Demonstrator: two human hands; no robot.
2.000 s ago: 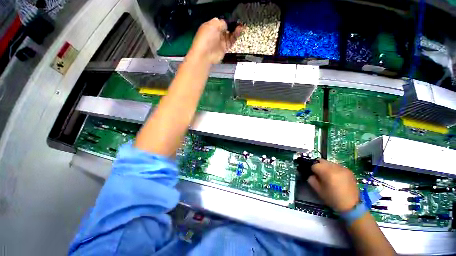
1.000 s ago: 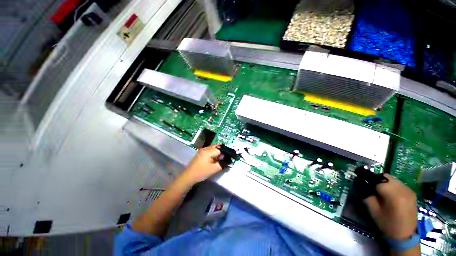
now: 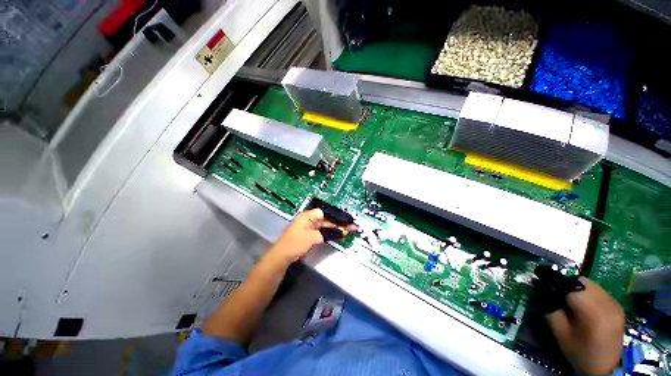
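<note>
A green circuit board (image 3: 412, 139) lies in front of me, with a long heatsink (image 3: 478, 209) across its middle and a finned heatsink (image 3: 530, 139) with a yellow edge behind. Blue components (image 3: 491, 310) stand on its near part. My left hand (image 3: 313, 231), with black coverings on the fingertips, is at the board's near left part, fingertips close together low over it. A tiny pale bit shows at the fingertips; I cannot tell if it is held. My right hand (image 3: 581, 312), also with black-covered fingers, is at the board's near right end, fingers curled; its contents are hidden.
A bin of cream components (image 3: 489, 45) and a bin of bright blue components (image 3: 581, 70) stand behind the conveyor rail (image 3: 412, 95). Another board section with a smaller heatsink (image 3: 276, 136) lies to the left. A white machine surface (image 3: 125, 228) is at far left.
My left hand has come from the cream bin down to the board's near left part. In the last second its fingertips shifted slightly. The view has swung left. My right hand stays near the board's right end.
</note>
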